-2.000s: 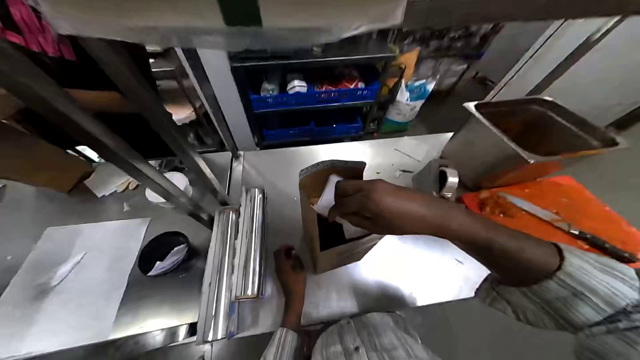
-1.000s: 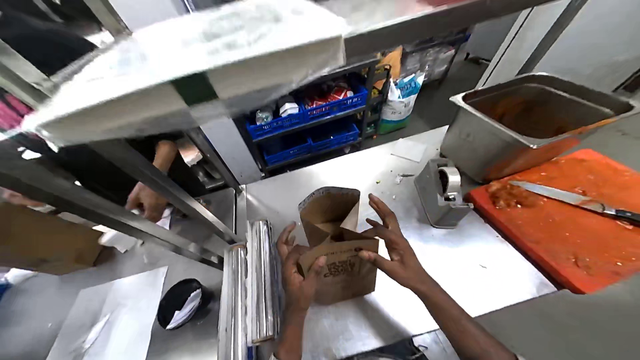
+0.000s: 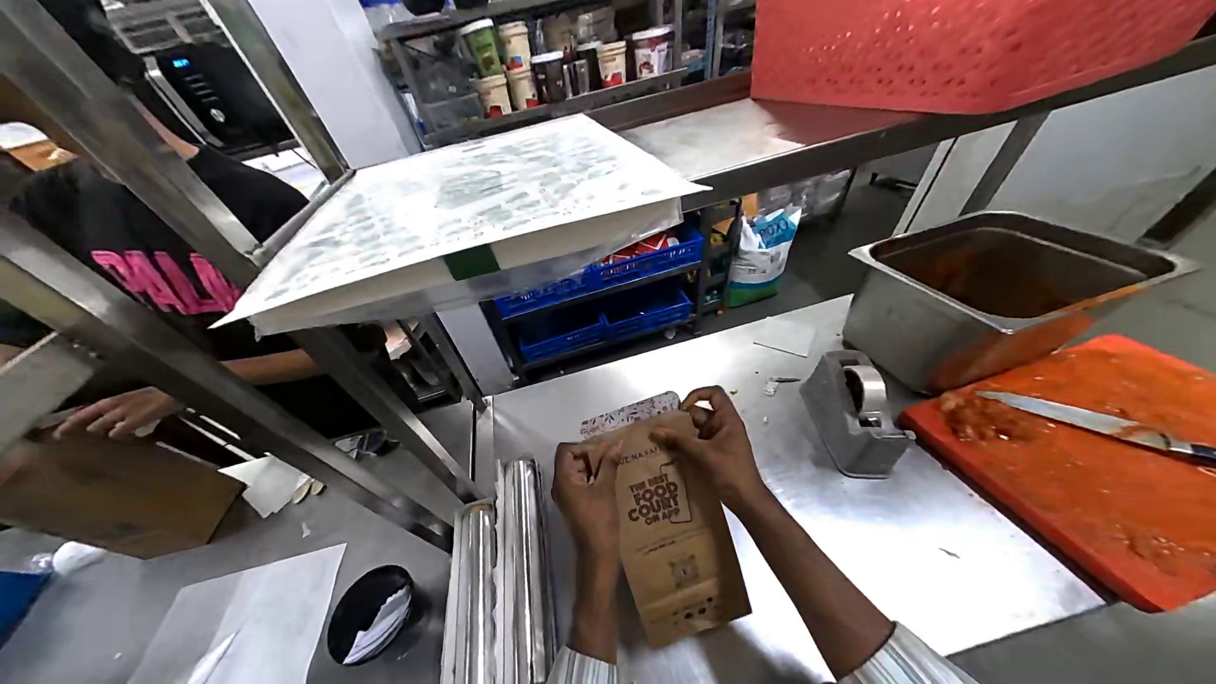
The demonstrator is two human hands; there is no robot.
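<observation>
A brown paper bag [image 3: 679, 541] with printing on its front stands on the steel table, its patterned inner flap showing at the top. My left hand [image 3: 591, 489] pinches the bag's upper left edge between thumb and fingers. At the upper right edge, my right hand [image 3: 717, 446] grips the paper the same way. Just left of my left hand lie rolls of foil or film [image 3: 522, 570]. A grey tape dispenser [image 3: 858, 413] is to the right of my right hand. The bag's contents are hidden.
An orange cutting board [image 3: 1092, 475] bears a knife [image 3: 1073, 415] and food scraps, beside a steel food pan [image 3: 931, 332]. Wrapped paper sheets [image 3: 475, 199] lie on the overhead shelf. A black bowl [image 3: 370, 617] sits left of the rolls. A co-worker [image 3: 190, 237] stands at the left.
The right hand held white paper at the bag's mouth two seconds ago; now both hands pinch the bag's top edge. The bag's mouth, open earlier, looks drawn flat. The view has tilted up.
</observation>
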